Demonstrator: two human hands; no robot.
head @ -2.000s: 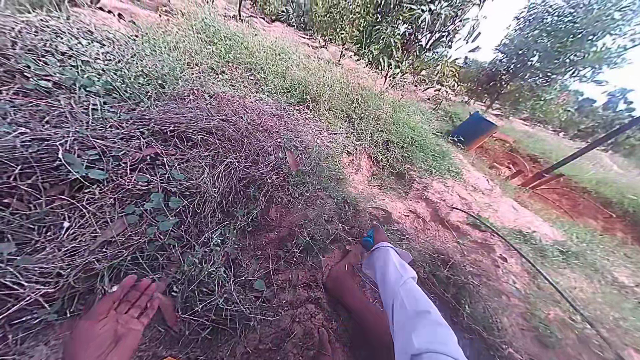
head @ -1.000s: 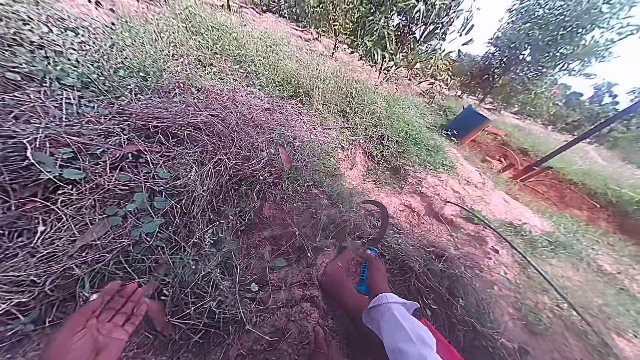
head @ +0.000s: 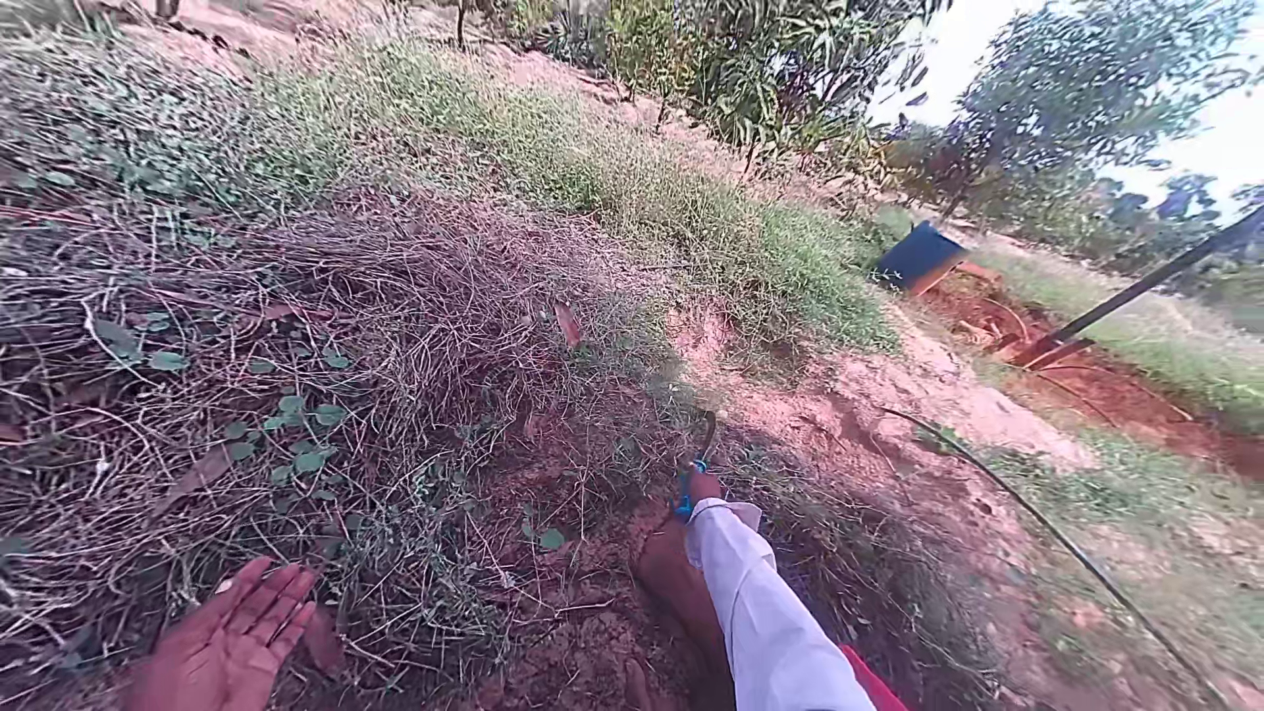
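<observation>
My right hand (head: 703, 486), below a white sleeve, is closed around the blue handle (head: 684, 499) of a sickle. The sickle's dark curved blade (head: 709, 430) points up and away from me, close to the grass and soil; part of it is hard to make out. My left hand (head: 232, 632) is at the lower left, palm up with its fingers extended and nothing in it, beside dry stems and a brown leaf (head: 322, 640). Low green-leaved weeds (head: 301, 444) grow through the matted dry stems (head: 395, 286) between and beyond my hands.
My bare foot (head: 671, 573) is on the soil beside the right forearm. A thin dark hose (head: 1047, 528) curves across the ground at right. Farther back are a blue box-like object (head: 920, 257), a slanting dark pole (head: 1155, 286) and leafy trees (head: 780, 59).
One second ago the sickle's curved blade stood higher and showed more fully above my right hand. My right hand has since moved forward. The left hand remains palm up at the lower left.
</observation>
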